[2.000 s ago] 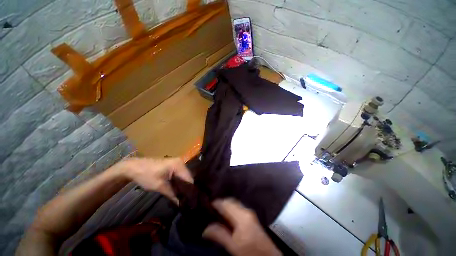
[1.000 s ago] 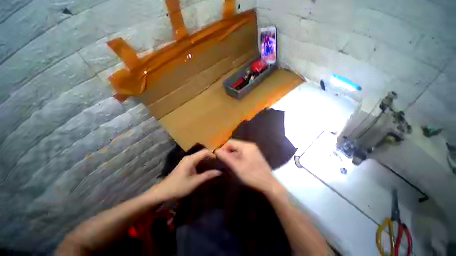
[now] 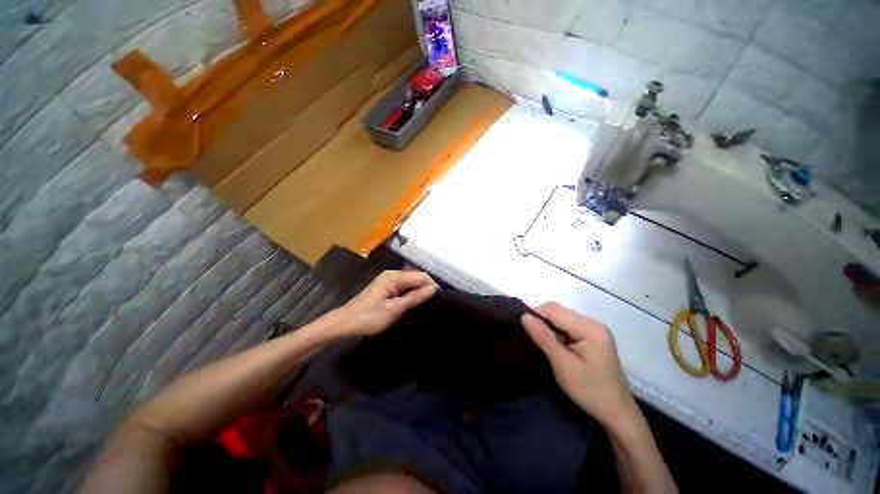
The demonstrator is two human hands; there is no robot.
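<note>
A dark, near-black garment piece [image 3: 453, 347] hangs over my lap at the table's front edge. My left hand [image 3: 391, 301] pinches its upper edge left of centre. My right hand [image 3: 576, 349] pinches the same edge further right, thumb on top. The edge runs between both hands, with the cloth hanging below. The cream-white sewing machine [image 3: 733, 198] stands at the right, its presser foot area [image 3: 606, 205] brightly lit with no cloth under it.
Scissors [image 3: 704, 333] with yellow and red handles and blue snips [image 3: 789, 413] lie on the white table [image 3: 579, 289]. A grey tray [image 3: 396, 130] with red items and a phone [image 3: 437, 37] stand behind. A taped cardboard guard [image 3: 299, 96] borders the left. A red thing [image 3: 256, 439] is at lower left.
The cloth has come off the table top towards my lap. My hands have moved apart along its edge. The view has shifted, now showing more of the machine and the blue snips.
</note>
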